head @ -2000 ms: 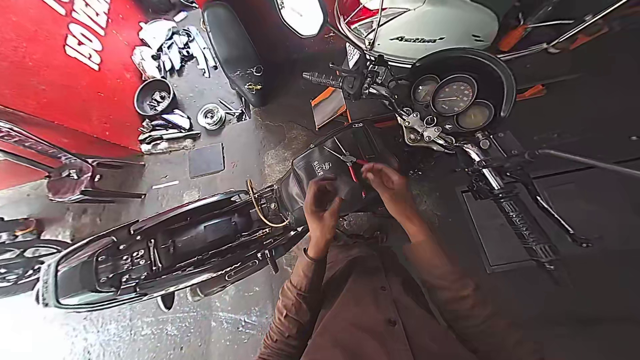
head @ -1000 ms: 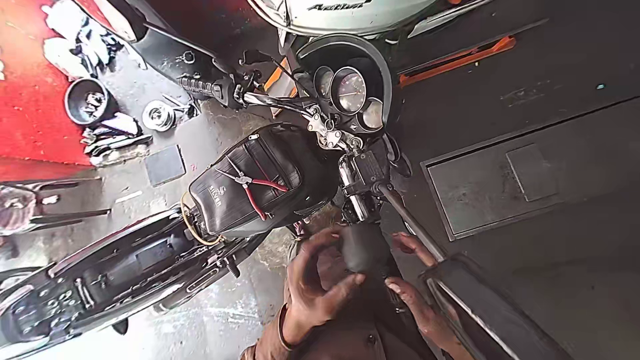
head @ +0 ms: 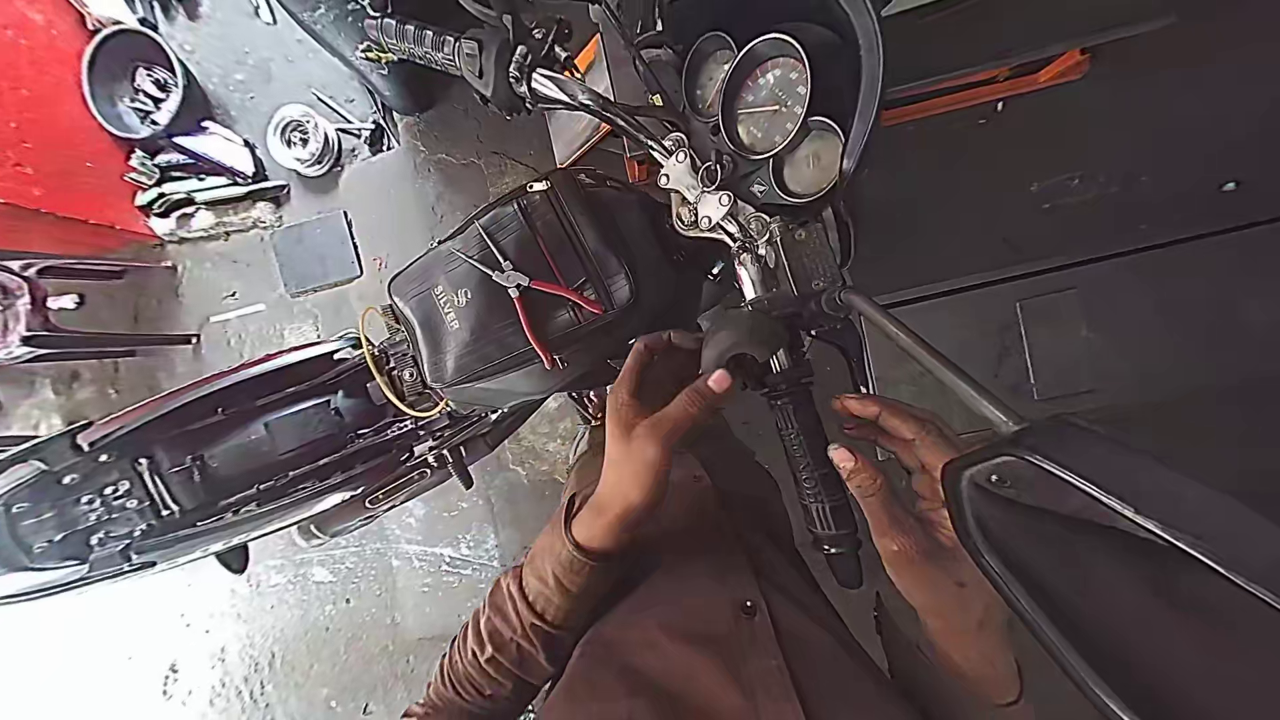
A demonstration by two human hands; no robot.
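My left hand [head: 655, 430] has its thumb and fingers at the black switch housing [head: 742, 340] on the motorcycle's handlebar. To the right of the ribbed rubber grip [head: 812, 470], my right hand [head: 905, 480] has its fingers apart, with nothing seen in it. Circlip pliers with red handles [head: 515, 280] lie spread on the black tank cover [head: 450, 330], left of both hands. Beyond the chrome handlebar clamp [head: 697, 190] sits the round speedometer [head: 765, 97] between smaller gauges. Whether my left fingertips grip the housing or only touch it is hard to tell.
A rear-view mirror [head: 1110, 540] on a stalk [head: 930, 360] juts out close to my right hand. The seatless rear frame [head: 290, 430] stretches to the left. A bucket of parts [head: 135, 85], a metal hub [head: 302, 140] and a plastic chair [head: 80, 310] are on the floor at upper left.
Both hands have moved from over the tank cover to the handlebar's switch housing and grip. The pliers now lie on the cover, away from the hands. The view has shifted toward the handlebar.
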